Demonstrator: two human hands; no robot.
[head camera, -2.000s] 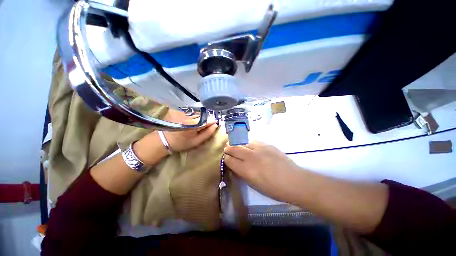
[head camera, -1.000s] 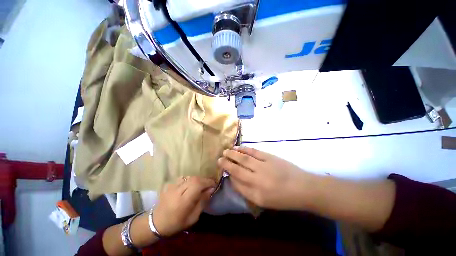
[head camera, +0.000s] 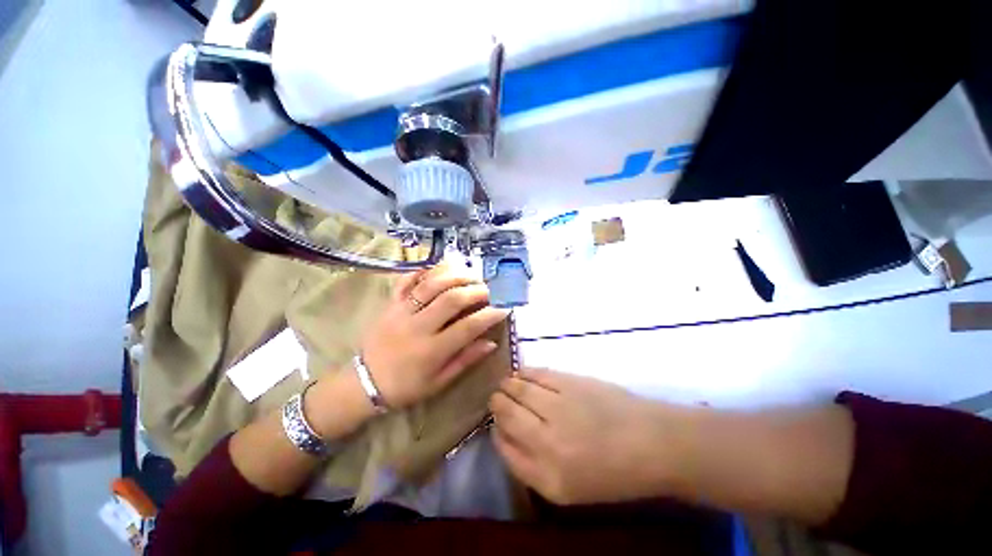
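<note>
The tan garment piece (head camera: 207, 261) lies in folds left of and below the needle area, with a small white patch (head camera: 269, 365) on it. A dark zip tape with a pale dotted line (head camera: 513, 342) runs along its right edge. My left hand (head camera: 435, 337) lies on the cloth just below the presser foot, fingers close together, pressing the cloth. My right hand (head camera: 560, 434) pinches the cloth and tape edge lower down. The white sewing machine head (head camera: 609, 119) with a blue stripe stands above. A blue-grey guide block (head camera: 508, 282) sits beside the foot, whose needle is hard to see.
A black phone (head camera: 846, 234) lies right of the needle area. A black sliver (head camera: 754, 272) and small brown squares (head camera: 608, 230) lie on the machine bed. The curved chrome guard (head camera: 201, 201) hangs over the cloth. An orange-and-white object (head camera: 134, 500) is at lower left.
My left hand has moved from the lower edge of the cloth up to near the presser foot. My right hand stays on the cloth edge, slightly lower. The camera view has shifted.
</note>
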